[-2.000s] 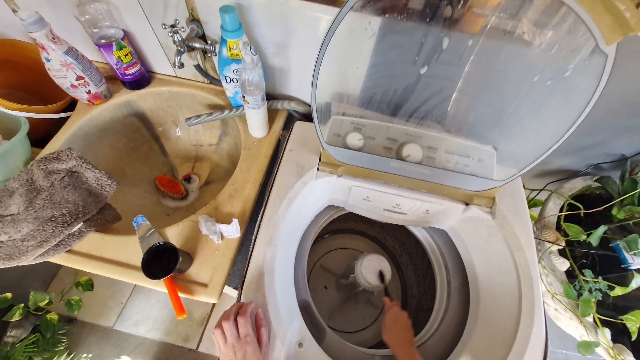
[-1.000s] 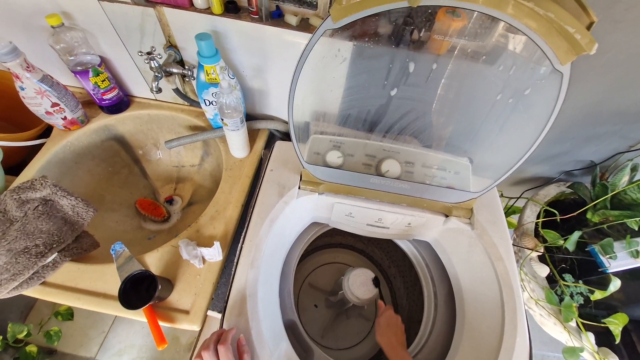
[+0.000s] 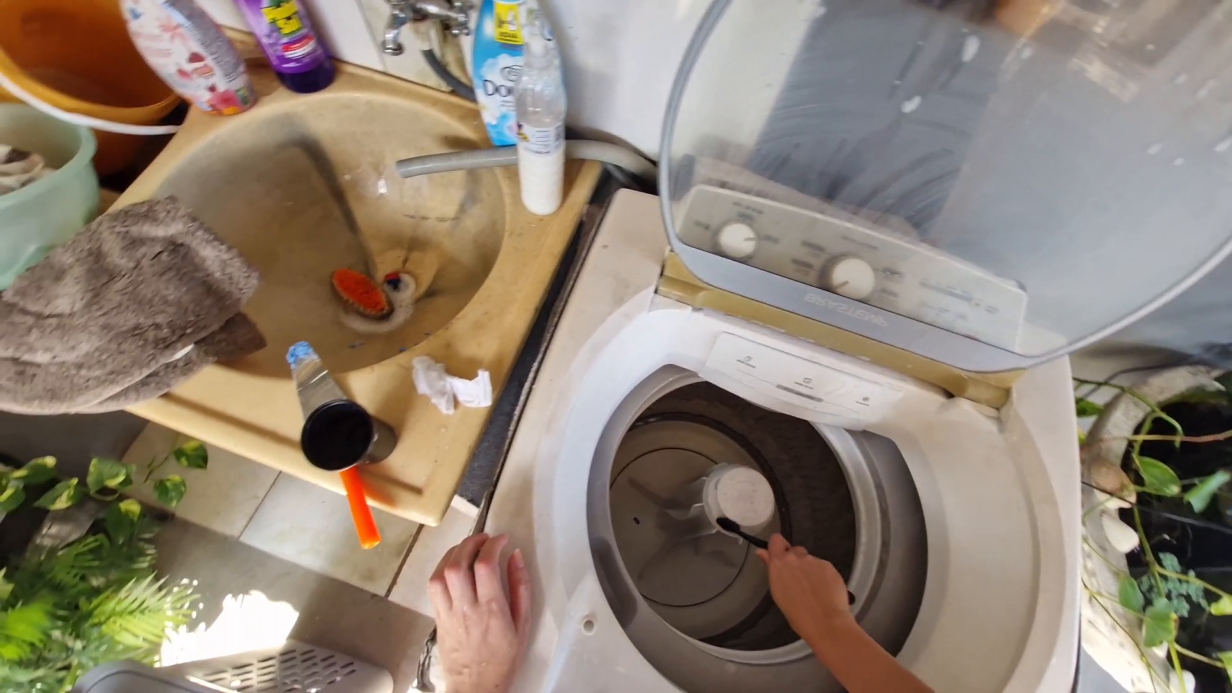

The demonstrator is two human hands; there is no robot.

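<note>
The white top-loading washing machine (image 3: 991, 481) stands with its clear lid (image 3: 847, 173) raised. Down inside its drum (image 3: 674, 520), my right hand (image 3: 807, 589) grips a thin black brush (image 3: 743, 531), whose head lies by the white agitator cap (image 3: 739, 498); whether they touch cannot be told. My left hand (image 3: 479, 608) rests on the machine's front left edge, fingers curled slightly and holding nothing.
Left of the machine is a beige sink (image 3: 241, 221) with an orange scrub brush (image 3: 362, 293). A dark cup (image 3: 337, 435), crumpled tissue (image 3: 452, 383), grey towel (image 3: 115, 308) and bottles (image 3: 541, 144) lie or stand around its rim. Plants (image 3: 1160, 500) flank the machine's right side.
My right hand stays inside the drum with the black brush near the agitator cap. My left hand remains at the machine's edge. The view has shifted.
</note>
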